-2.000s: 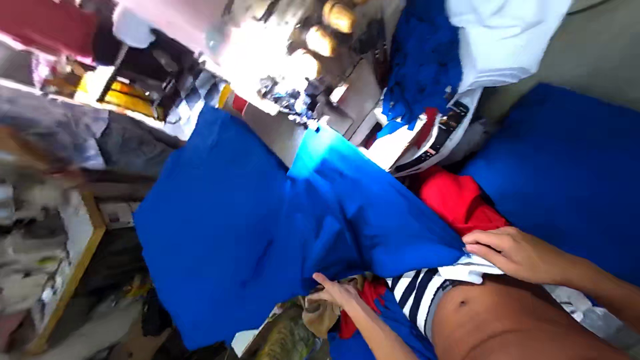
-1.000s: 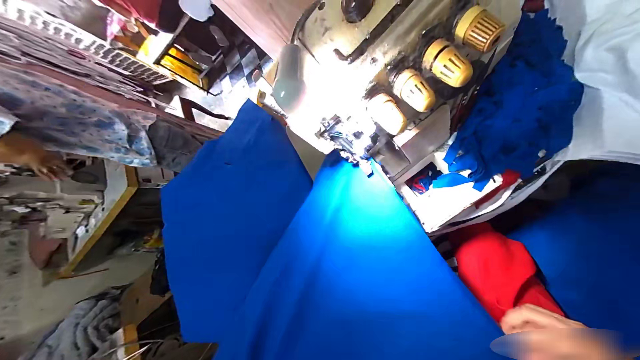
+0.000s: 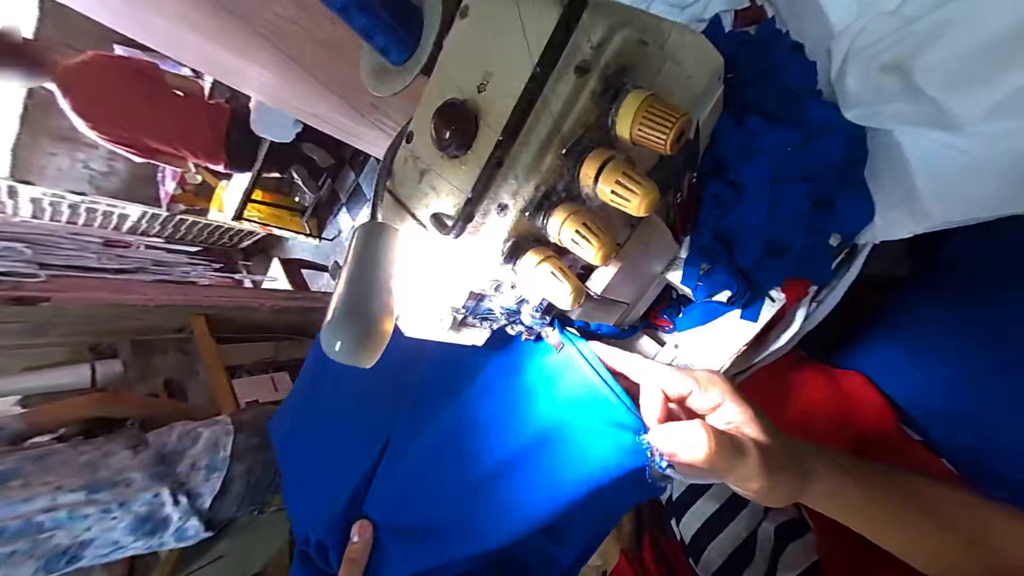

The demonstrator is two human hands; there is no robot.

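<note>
Blue fabric (image 3: 480, 448) lies under the needle area of an overlock sewing machine (image 3: 512, 104) with several yellow tension knobs (image 3: 620, 182). Its right edge is pinched between the thumb and fingers of my right hand (image 3: 712, 432); the index finger points toward the presser foot (image 3: 552, 332). At the bottom, a finger of my left hand (image 3: 357, 548) rests on the cloth, the rest of that hand being hidden or out of frame. A lit lamp (image 3: 360, 296) glares over the needle area.
Blue fabric scraps (image 3: 776, 168) and white cloth (image 3: 936, 112) lie right of the machine. Red fabric (image 3: 832, 408) is beneath my right forearm. A blue thread cone (image 3: 380, 28) stands at the top. A person in a red shirt (image 3: 144, 108) is at the upper left; patterned cloth (image 3: 112, 488) hangs lower left.
My right hand has moved from the lower right corner to the fabric edge near the presser foot. A left finger has come into view on the cloth. The view is closer to the machine.
</note>
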